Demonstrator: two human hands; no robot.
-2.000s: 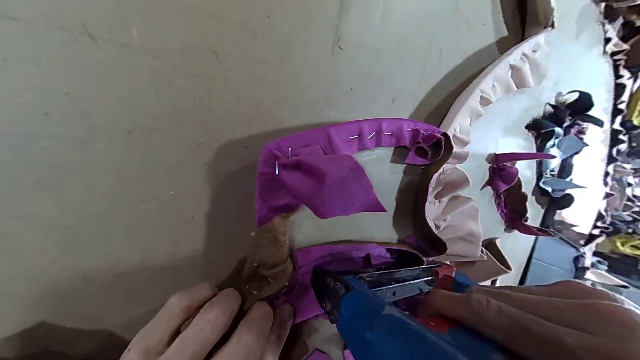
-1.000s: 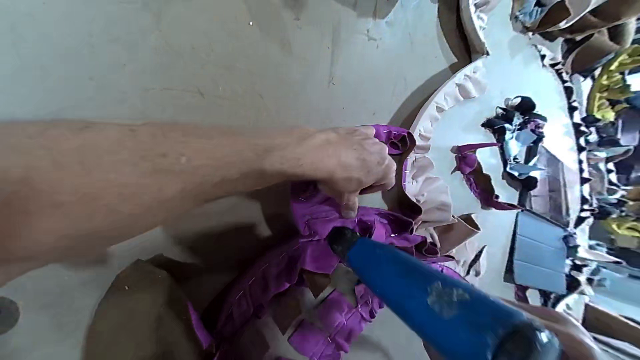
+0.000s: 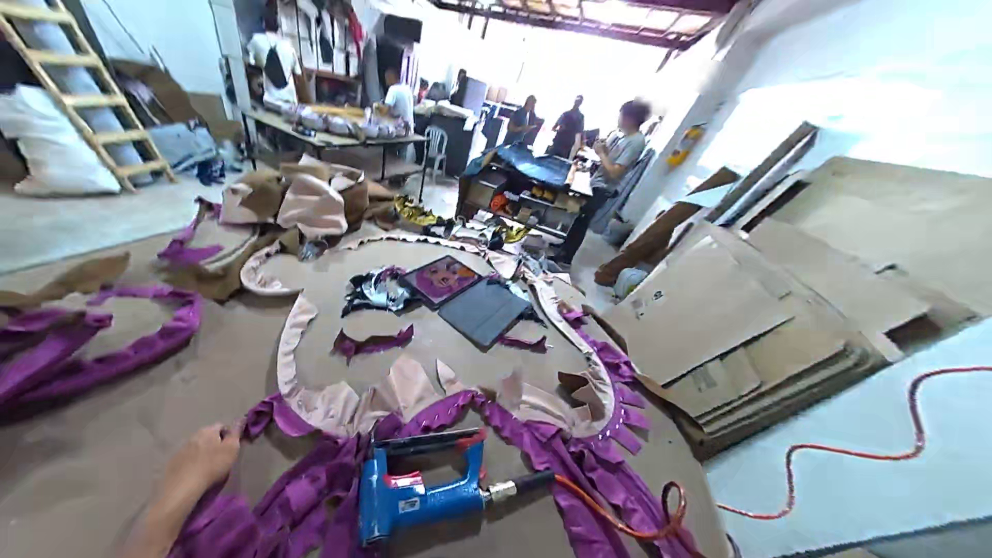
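Observation:
My left hand (image 3: 208, 456) reaches in at the lower left, fingers closed at the end of a purple fabric strip (image 3: 283, 417); whether they pinch it is hard to tell. A blue pneumatic stapler (image 3: 422, 496) lies on its side on the work surface, on purple fabric, with an orange air hose (image 3: 612, 527) joined to its fitting. My right hand is out of the frame. Beyond the stapler, cream fabric (image 3: 403, 391) and purple fabric edge a large curved outline. Inside it are a tablet with a picture on its screen (image 3: 442, 280) and a dark grey flat panel (image 3: 484, 311).
A purple-edged piece (image 3: 147, 353) lies at the left, brown and cream pieces (image 3: 310, 203) behind it. Large cardboard sheets (image 3: 697, 310) lean at the right. A wooden ladder (image 3: 93, 101) stands at the back left. Several people are farther back, one person standing beside a cluttered workbench (image 3: 515, 182).
The stapler, held by my right hand two seconds ago, now lies on the surface. My right hand has left the view. The view has lifted widely to show the room.

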